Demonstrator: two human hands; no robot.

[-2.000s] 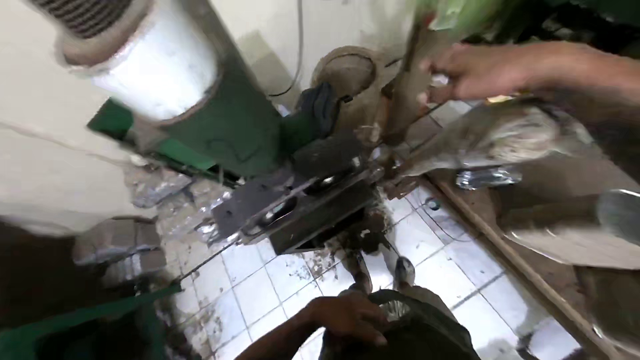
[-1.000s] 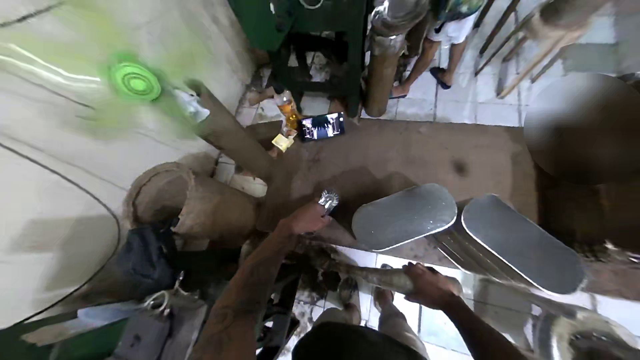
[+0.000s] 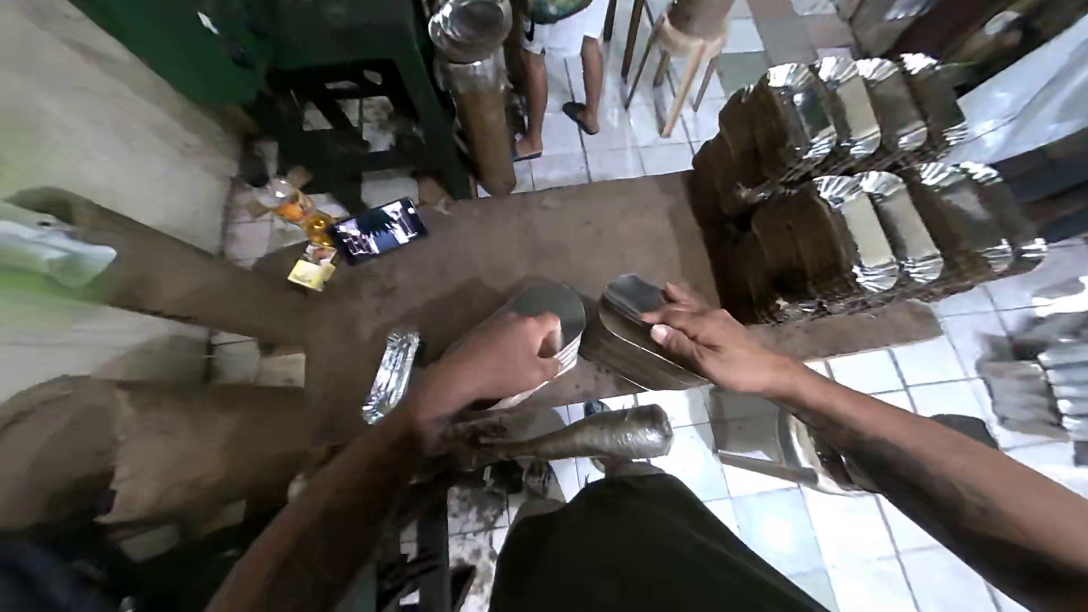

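Observation:
Two stacks of flat oval metal sheets lie side by side on the brown bench. Over the left stack is my left hand, its fingers curled at the near edge; whether it grips a sheet is unclear. My right hand has thumb and fingers on the top of the right stack, at its right side. A shiny fluted metal tray lies left of my left hand. Closer to my body, a worn club-shaped handle points right, below both stacks.
Tall stacks of fluted metal trays fill the bench's right end. A lit phone, a yellow packet and a bottle are at the left. Beyond the bench are a person's legs and a wooden stool.
One second ago my left hand was by a small shiny metal piece and my right hand was on the club-shaped handle. Both hands are now at the oval stacks. The view has shifted.

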